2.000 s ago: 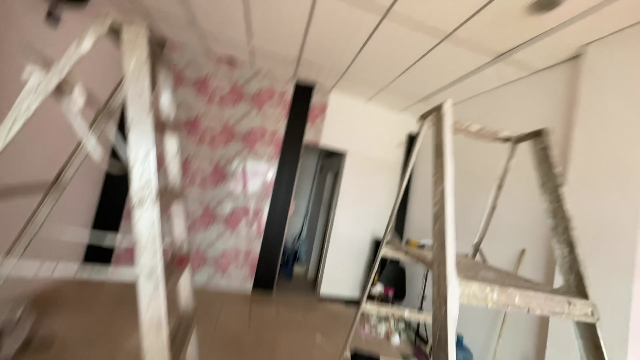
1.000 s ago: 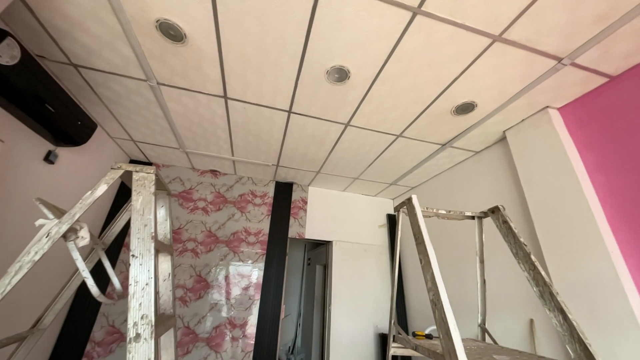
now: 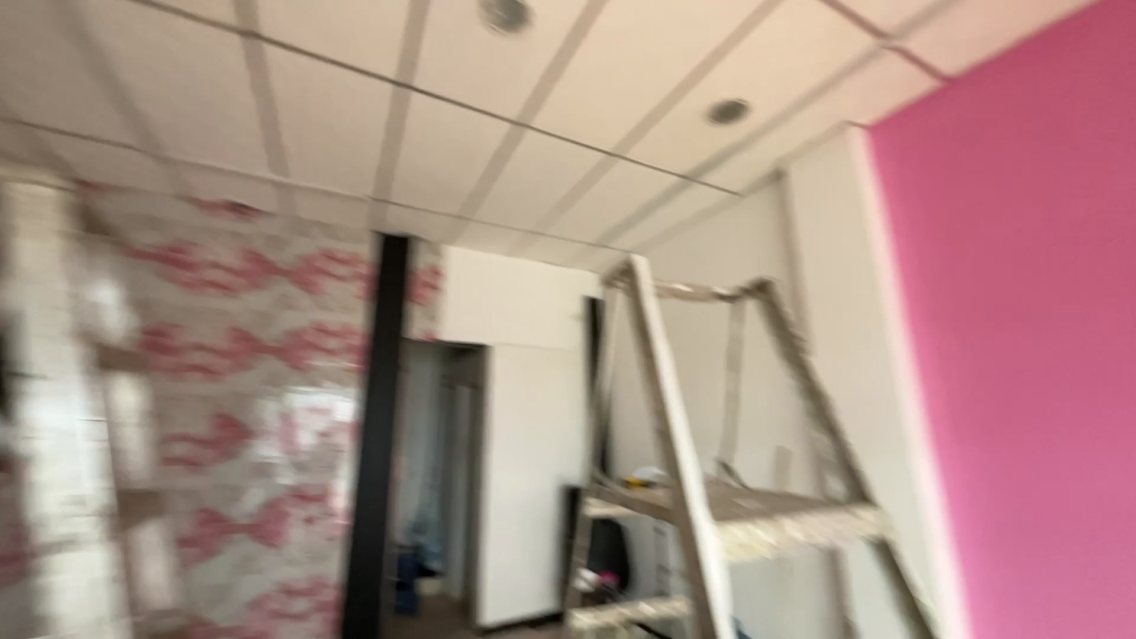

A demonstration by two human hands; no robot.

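Neither my left hand nor my right hand shows in the head view, so what they hold or touch is hidden. A paint-spattered stepladder (image 3: 679,444) stands right of centre, with a worn platform (image 3: 754,508) between its rails. Something small and yellow (image 3: 635,482) lies on that platform, too blurred to name. Close by on the left rises the rail of a second spattered ladder (image 3: 62,408), cut off by the frame edge.
Overhead runs a panelled ceiling (image 3: 337,124) with round recessed fixtures (image 3: 728,111). A pink-patterned wall (image 3: 257,382) and a black vertical strip (image 3: 377,426) stand beside a doorway (image 3: 444,479). At the right is a pink wall (image 3: 1021,311). A dark object (image 3: 608,550) shows behind the stepladder.
The view has swung to the right and down since one second ago, with more of the pink wall and of the right stepladder's platform now in sight.
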